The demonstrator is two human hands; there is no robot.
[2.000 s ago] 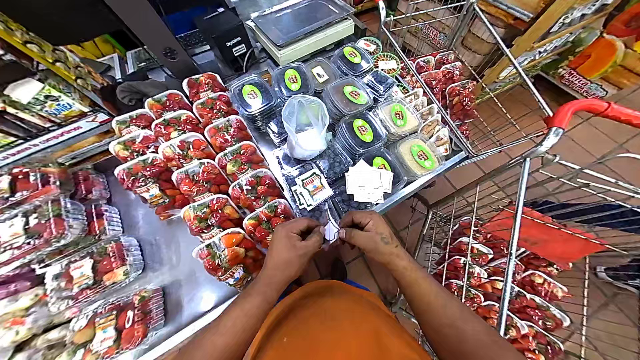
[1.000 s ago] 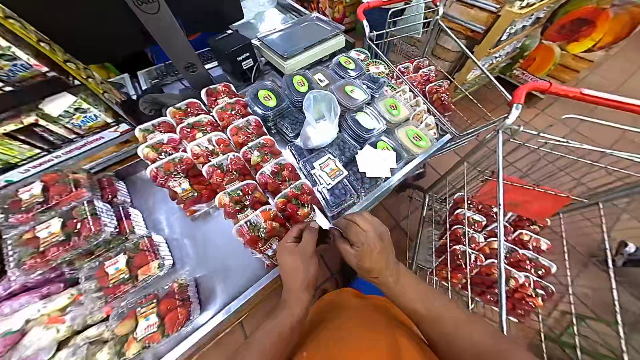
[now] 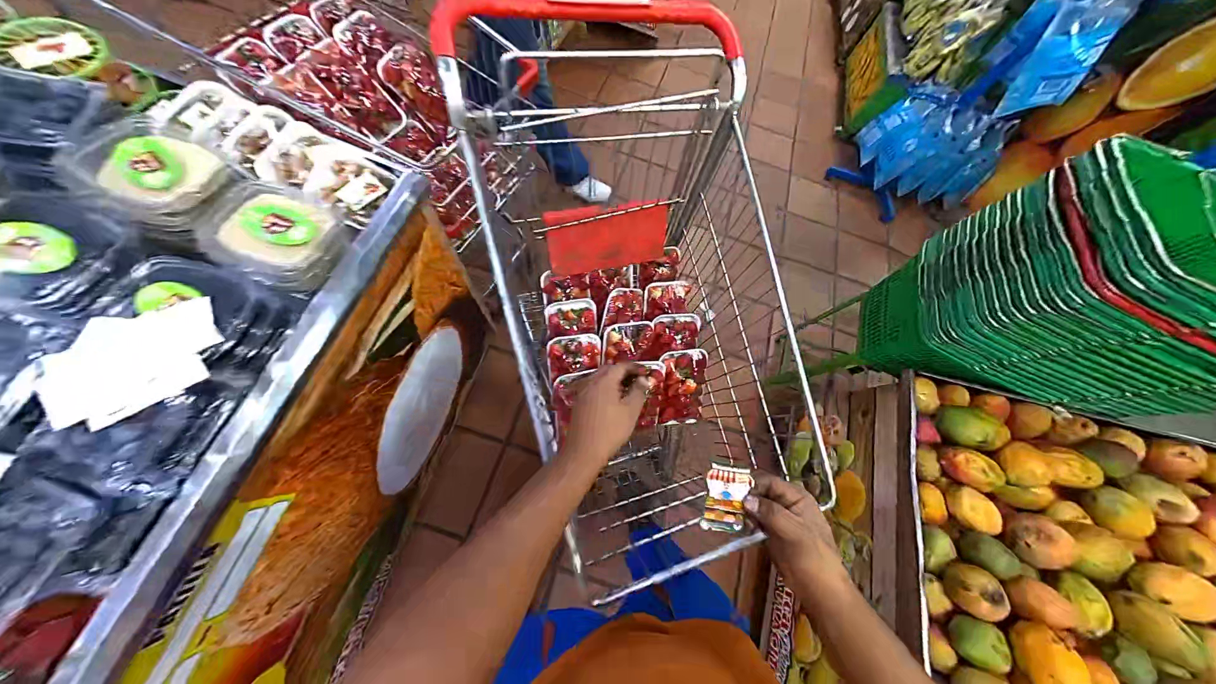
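Observation:
A metal shopping cart (image 3: 760, 275) with a red handle stands in front of me, holding several clear-wrapped trays of strawberries (image 3: 682, 385). My left hand (image 3: 613, 404) reaches over the nearest trays, its fingers bent; whether it touches or holds one I cannot tell. My right hand (image 3: 787, 518) pinches a small printed card or label (image 3: 729, 496) by its right edge, over the near end of the cart. White paper slips (image 3: 128, 361) lie on dark plastic containers (image 3: 57, 475) on the counter at left.
The counter's metal edge (image 3: 313, 332) runs along my left. Stacked green baskets (image 3: 1054, 285) and a crate of mangoes (image 3: 1054, 532) stand at right. Behind the cart are another cart of red trays (image 3: 332, 85) and a person's leg (image 3: 560, 133).
The view has swung right, from the counter to the cart. My hands were close together at the counter's edge; now they are apart over the cart, the left one farther out.

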